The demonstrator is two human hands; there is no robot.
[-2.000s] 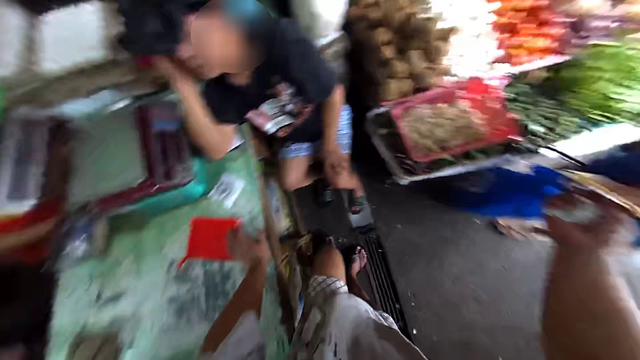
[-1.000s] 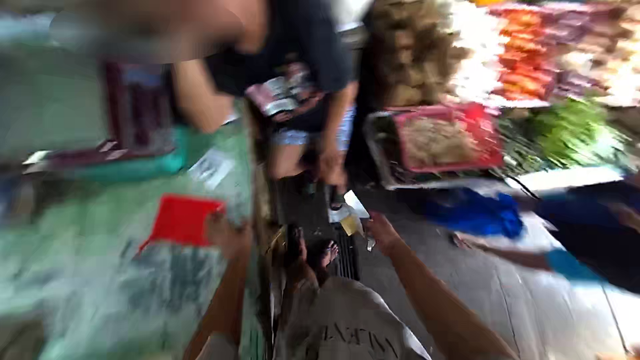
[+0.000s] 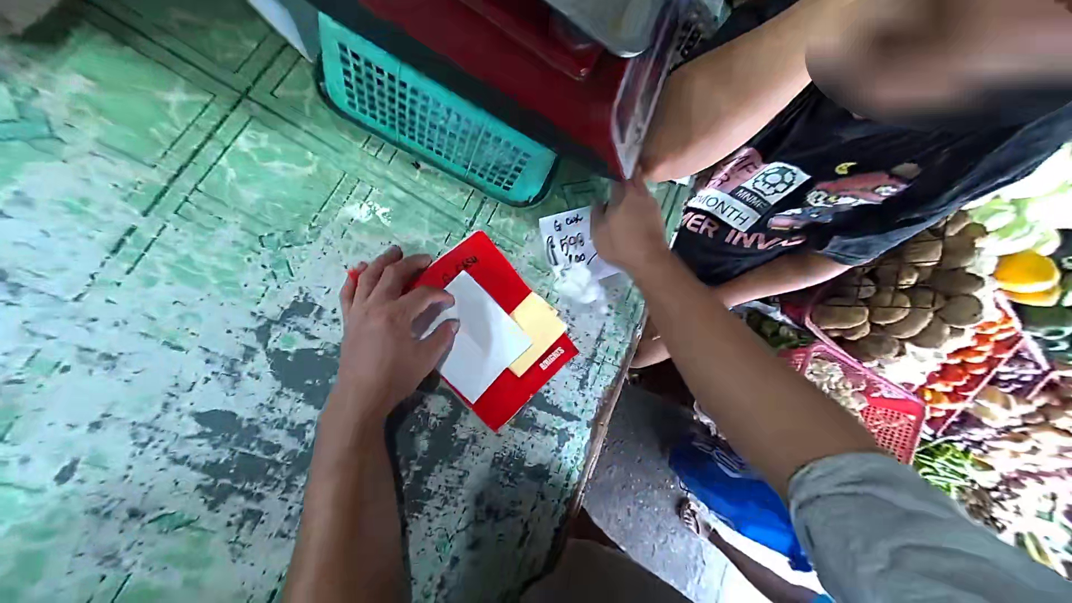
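A red notebook or folder (image 3: pixel 502 402) lies on the worn green tabletop, with a white paper (image 3: pixel 481 335) and a yellow paper (image 3: pixel 540 331) on top of it. My left hand (image 3: pixel 389 318) rests at its left edge, thumb and fingers apart over the cover and the white paper. Higher up, a handwritten note (image 3: pixel 565 239) lies flat on the table with a crumpled white wad (image 3: pixel 579 285) at its lower edge. My right hand (image 3: pixel 628 226) is just right of the note, blurred, near the corner of a dark red tray; its fingers' hold cannot be made out.
A teal plastic basket (image 3: pixel 435 109) stands under the dark red tray (image 3: pixel 519 75). Beyond the table's edge, a person in a printed black shirt (image 3: pixel 754 201) leans close. Vegetables fill pink baskets (image 3: pixel 892 419) at the right, and a blue bag (image 3: pixel 737 494) lies on the floor.
My right hand has moved from beyond the table's edge, where it held papers, to beside the note. White and yellow papers now lie on the red item. The view has turned towards the table.
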